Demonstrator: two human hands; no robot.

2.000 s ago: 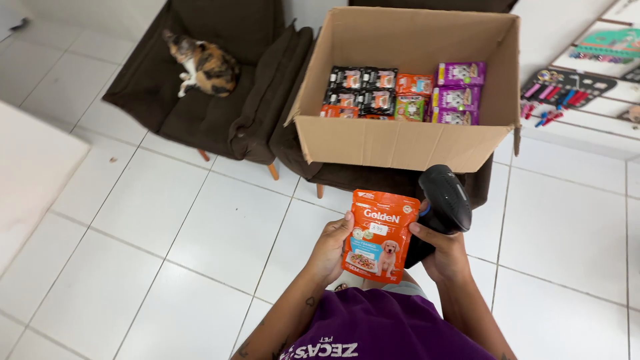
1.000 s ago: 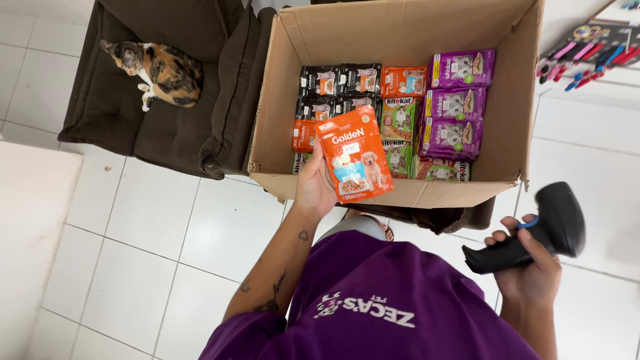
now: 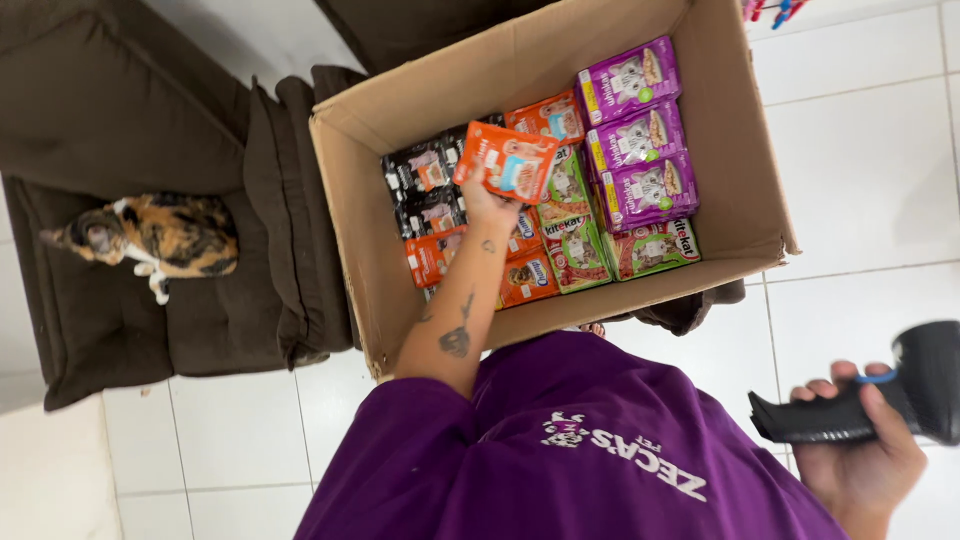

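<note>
My left hand [image 3: 491,201] grips an orange GoldeN pet food pouch [image 3: 510,161] by its edge, held over the pouches inside an open cardboard box [image 3: 720,112]. Beneath and around it lie black pouches [image 3: 424,174], green Kitekat pouches [image 3: 577,251], orange Champ pouches [image 3: 529,279] and stacked purple Whiskas pouches [image 3: 649,191]. Another orange pouch [image 3: 546,118] lies beside the top Whiskas stack. Off to the right of the box, my right hand [image 3: 859,450] is closed around the handle of a black handheld barcode scanner [image 3: 885,401].
A calico cat [image 3: 176,236] lies on a dark brown cushioned chair [image 3: 210,337] left of the box. The box rests on another dark seat [image 3: 675,311]. White floor tiles [image 3: 862,165] surround the seats. Pink and blue items [image 3: 784,11] show at the top right edge.
My left hand has carried the orange pouch from near my body into the box. My right hand, with the scanner, has moved away to the right. The view is closer to the box.
</note>
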